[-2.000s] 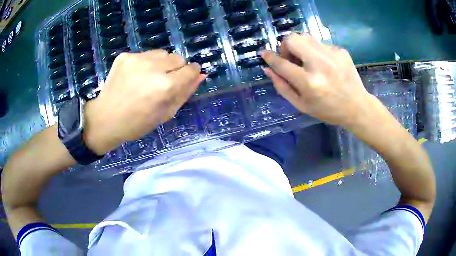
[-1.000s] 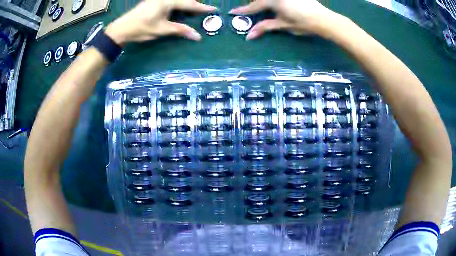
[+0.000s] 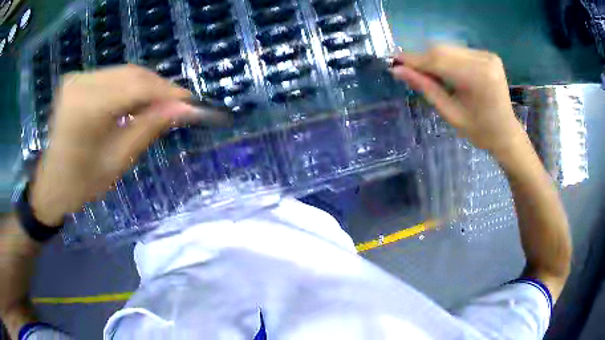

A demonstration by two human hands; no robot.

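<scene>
The clear blister tray (image 3: 302,153) lies on the bench and overhangs its front edge. Thin dark round components (image 3: 278,53) stand on edge in its upper pockets; its near pockets are empty. My left hand (image 3: 109,136), motion-blurred, pinches a dark component (image 3: 215,116) on edge just above the tray's filled rows, left of centre. My right hand (image 3: 464,96) is beyond the tray's right edge. Its thumb and finger pinch a blurred dark component (image 3: 378,64) that reaches over the rightmost column. The blur hides whether either component touches a pocket.
A stack of clear trays (image 3: 570,133) stands at the right, with frosty-looking empty trays (image 3: 487,192) below the bench edge. Several pale discs (image 3: 13,32) lie on the green mat at the far left. Dark items sit at the far right corner. The wearer's lap is under the tray's near part.
My hands have come back from two discs on the mat beyond the tray to its near rows, each now pinching a component. The view has tilted down towards the lap.
</scene>
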